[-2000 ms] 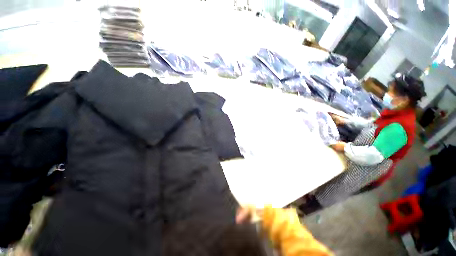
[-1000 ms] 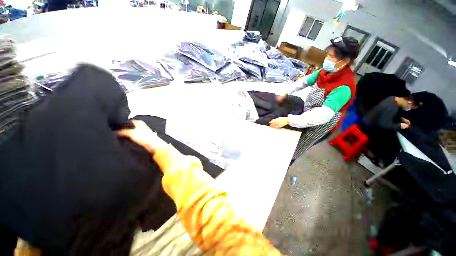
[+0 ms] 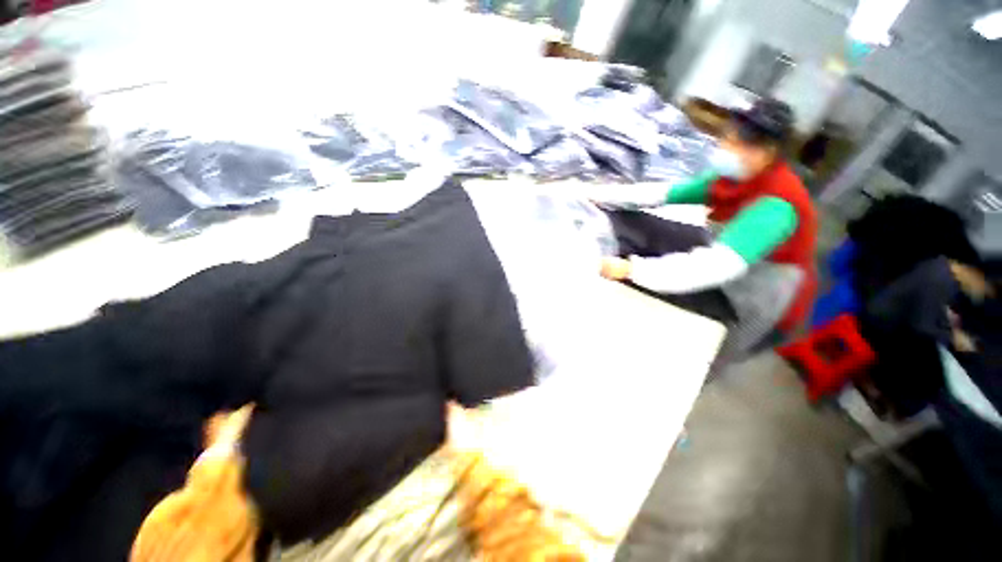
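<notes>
A black coat (image 3: 352, 318) lies spread across the cream-white table, its hem toward the right and its near edge hanging over the table's front edge. My left hand (image 3: 229, 426) is at the near edge of the coat, blurred, with its fingers partly hidden by the cloth, and holds it. My right hand (image 3: 459, 426) holds the coat's near edge at the lower right, its fingertips partly under the cloth. Both sleeves are orange-yellow.
A stack of bagged garments (image 3: 55, 154) stands at the far left. Bagged garments (image 3: 494, 121) lie in a row along the table (image 3: 626, 406). A co-worker (image 3: 769, 220) at the right handles a dark garment and clear plastic. A red stool (image 3: 830, 353) stands on the floor.
The coat, bunched and raised at the left a second ago, now lies flatter and further right. My right hand has moved from the cloth's upper part to its near edge. My left hand has come into view.
</notes>
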